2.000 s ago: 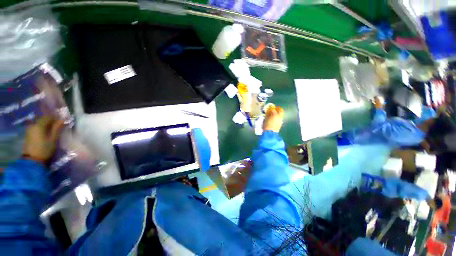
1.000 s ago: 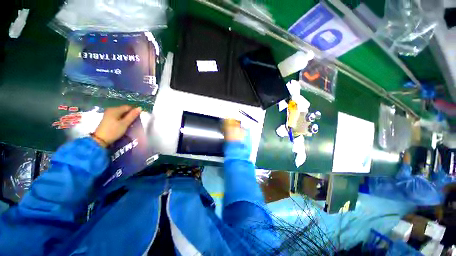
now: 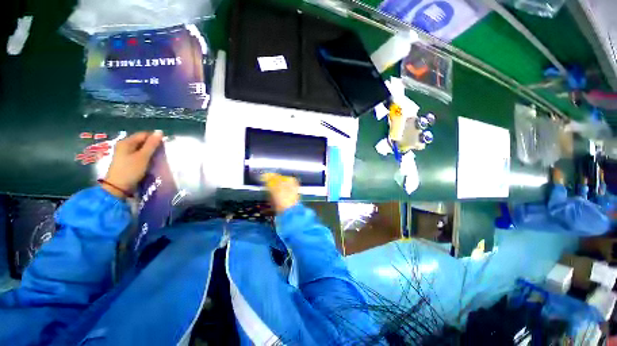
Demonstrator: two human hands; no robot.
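A tablet (image 3: 285, 152) with a glossy black screen lies on the white mat (image 3: 230, 149). My right hand (image 3: 282, 190), with yellow-orange fingertips, is at the tablet's near edge; whether it holds anything cannot be told. My left hand (image 3: 132, 161) holds a printed screen film (image 3: 155, 196) by its upper corner, left of the mat. The film hangs tilted towards my lap, partly blurred. A blue strip (image 3: 335, 169) lies on the mat right of the tablet. A thin dark stick (image 3: 335, 129) lies at the mat's top edge.
A film stack in a clear bag (image 3: 145, 71) and red pieces (image 3: 95, 150) are at left. A black tray (image 3: 270, 81) stands behind the mat, a dark tablet (image 3: 352, 74) on it. Wipes and small bottles (image 3: 425, 128) and a white sheet (image 3: 483, 159) are at right. Another worker's sleeve (image 3: 561, 206) shows far right.
My right hand has moved from the wipes onto the tablet, then to its near edge. My left hand has come away from the bagged stack and now holds one film. The view has shifted left.
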